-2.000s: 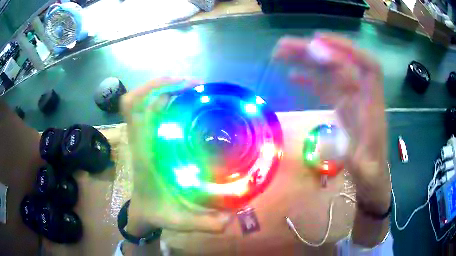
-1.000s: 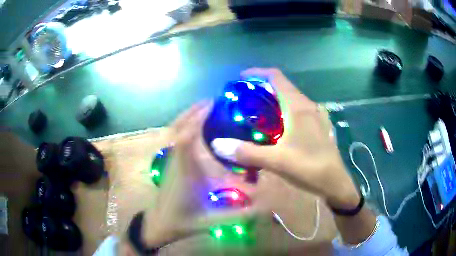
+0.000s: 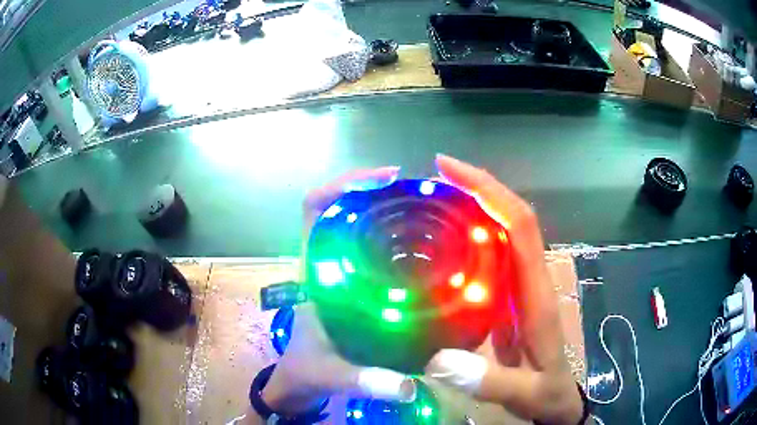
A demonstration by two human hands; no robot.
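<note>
A round black speaker with a ringed cone face is lit blue, green and red. It is held up close to the camera between both hands. My left hand grips its left side, with a white-wrapped thumb at the bottom. My right hand grips its right side, also with a white-wrapped thumb. A second lit speaker is below on the board, partly hidden. Another blue-lit one shows beside my left wrist, mostly hidden. A small dark piece lies near it.
Unlit black speakers cluster at left beside a cardboard carton. More stand on the green belt. A red-and-white stick, white cable and blue-screened device are at right. A black tray and fan are beyond.
The view has tilted up. The held speaker has turned from side-on to cone-face toward the camera, and both hands now hold it on opposite sides.
</note>
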